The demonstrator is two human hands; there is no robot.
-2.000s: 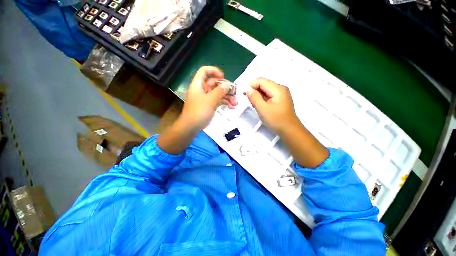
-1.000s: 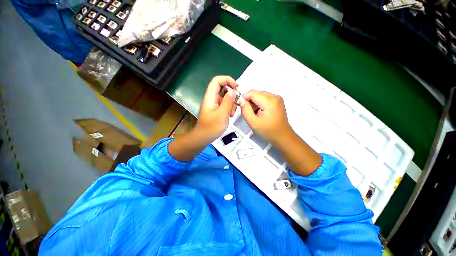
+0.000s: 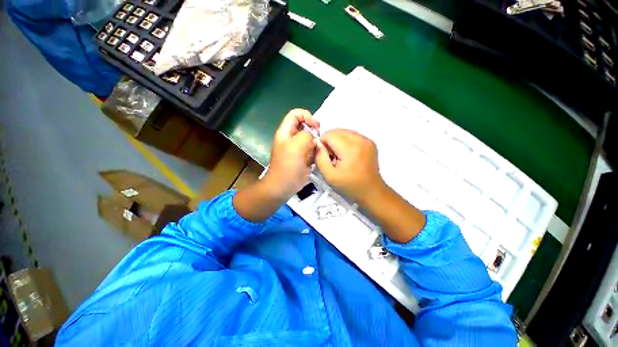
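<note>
My left hand [image 3: 291,152] and my right hand [image 3: 349,162] meet at the fingertips above the left end of the white blister tray [image 3: 434,156]. Between them they pinch a small pale module [image 3: 312,131], mostly hidden by the fingers. A dark-faced unit [image 3: 307,191] lies in a tray pocket just below my hands. A pale framed piece [image 3: 330,211] lies beside it. Another small unit [image 3: 378,251] lies near my right sleeve, partly covered. One more unit [image 3: 498,259] lies in a pocket at the tray's right end.
A black parts tray [image 3: 203,101] with rows of units stands at upper left, a clear bag of pale strips [image 3: 210,30] on it. Strips [image 3: 364,22] lie on the green mat [image 3: 400,64]. More black trays are at right. Cardboard [image 3: 132,203] lies on the floor; another person's blue sleeve [image 3: 51,47] shows.
My hands have come together around the small module and moved slightly down. My right hand was apart from my left two seconds ago. The whole view has shifted slightly.
</note>
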